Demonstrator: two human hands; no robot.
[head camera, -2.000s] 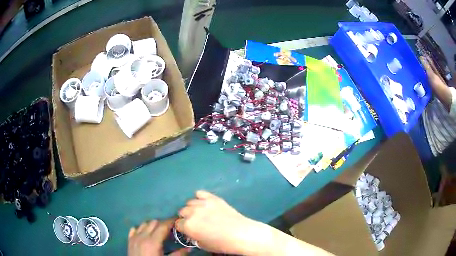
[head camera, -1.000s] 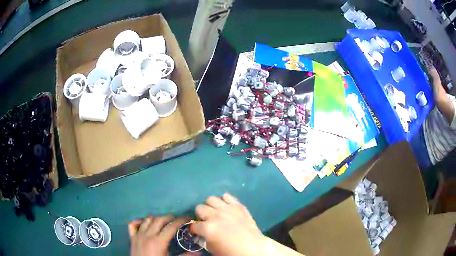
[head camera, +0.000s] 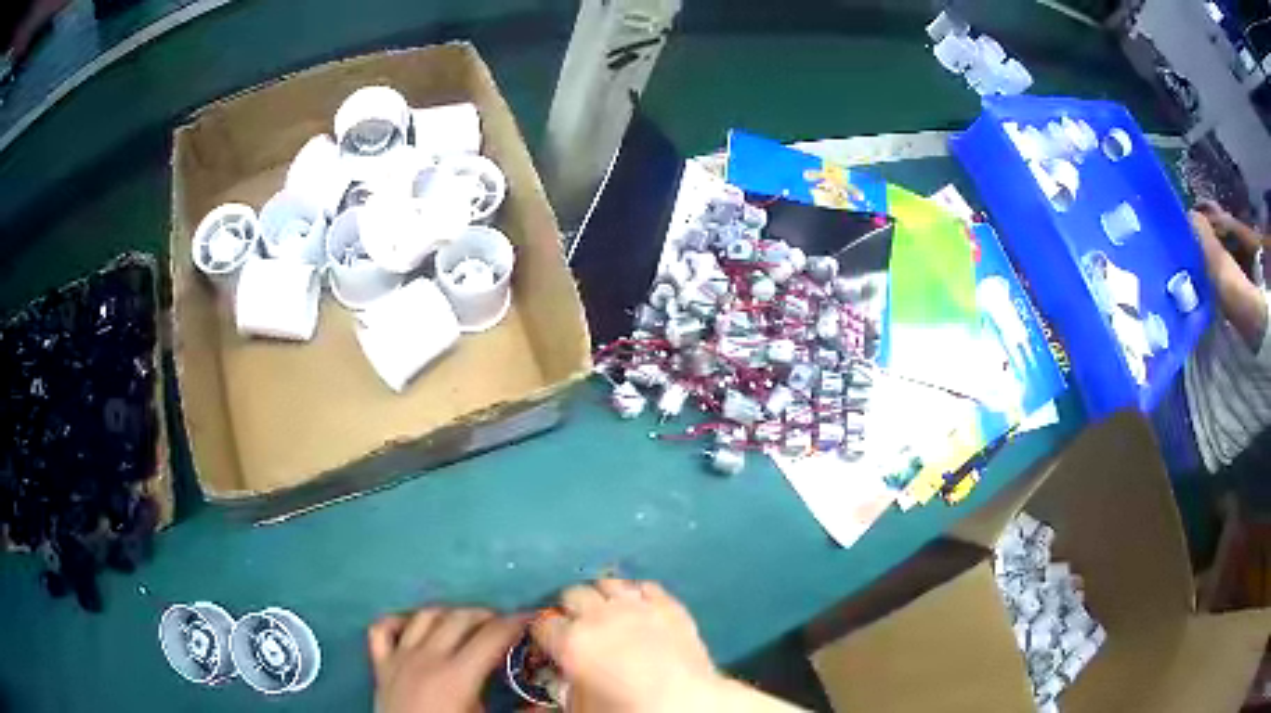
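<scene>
A white round housing (head camera: 526, 674) stands on the green bench at the bottom middle, partly covered by both hands. My left hand (head camera: 443, 660) holds it from the left. My right hand (head camera: 623, 644) is over its right side, with the fingers at its opening. A bit of orange-red shows between the fingers; I cannot tell what it is. Two more white housings (head camera: 276, 651) stand side by side at the lower left.
An open cardboard box (head camera: 376, 446) holds white housings. Black parts (head camera: 77, 404) are heaped at the left. Wired motors (head camera: 753, 334) lie on printed sheets (head camera: 941, 279). A blue bin (head camera: 1066, 258), a deep carton (head camera: 906, 634) and another person's arm (head camera: 1229, 279) are at the right.
The view has shifted slightly, so the bench items appear further right. Both hands remain at the housing, and my right fingers now cover more of it. Orange-red now shows at its top.
</scene>
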